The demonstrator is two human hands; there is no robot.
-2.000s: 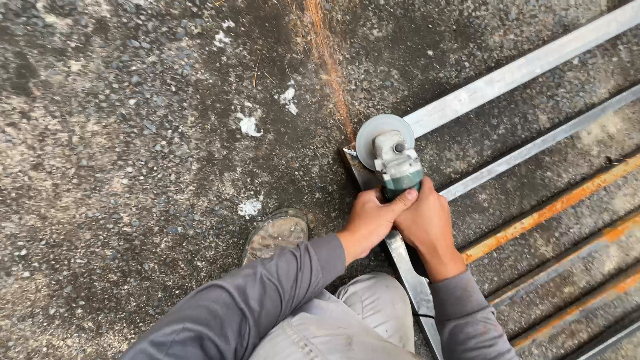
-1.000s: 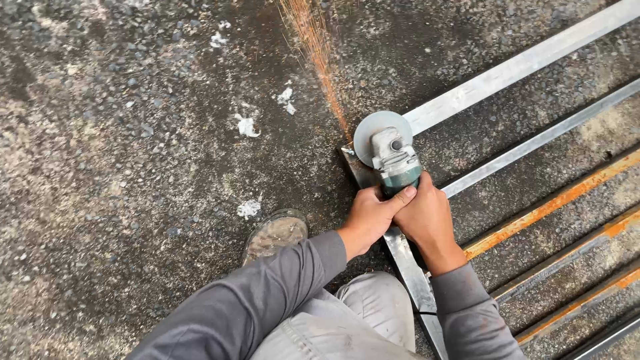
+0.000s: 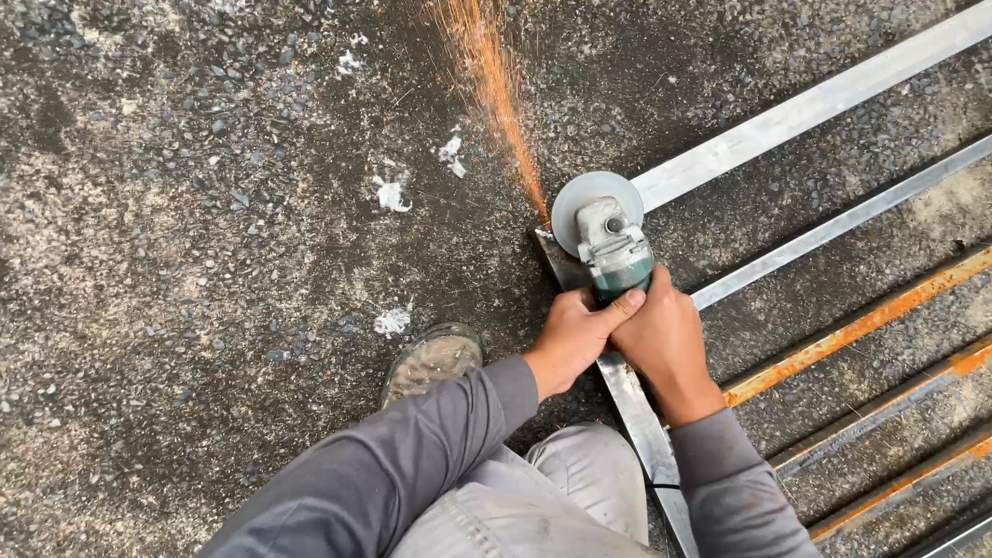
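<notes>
An angle grinder (image 3: 616, 252) with a green body and a grey metal head is held in both my hands, its pale round disc (image 3: 593, 203) at the corner of a metal frame. My left hand (image 3: 573, 333) wraps the body from the left, thumb on top. Around the body's right side closes my right hand (image 3: 668, 341). Orange sparks (image 3: 500, 101) stream up from the disc's left edge, by the end of a dark steel bar (image 3: 562, 260). That bar's line runs on below my hands as a shiny metal bar (image 3: 639, 422). The disc hides part of the corner.
A wide silvery metal bar (image 3: 814, 105) and a narrower one (image 3: 845, 225) slant to the upper right. Several rust-streaked bars (image 3: 860, 329) lie below them. My boot (image 3: 438, 360) stands on rough ground (image 3: 194, 271) with white patches. A thin black cord (image 3: 663, 486) crosses the lower bar.
The spray of sparks has grown wider and denser. Both hands keep their hold on the grinder, with the disc still at the frame's corner.
</notes>
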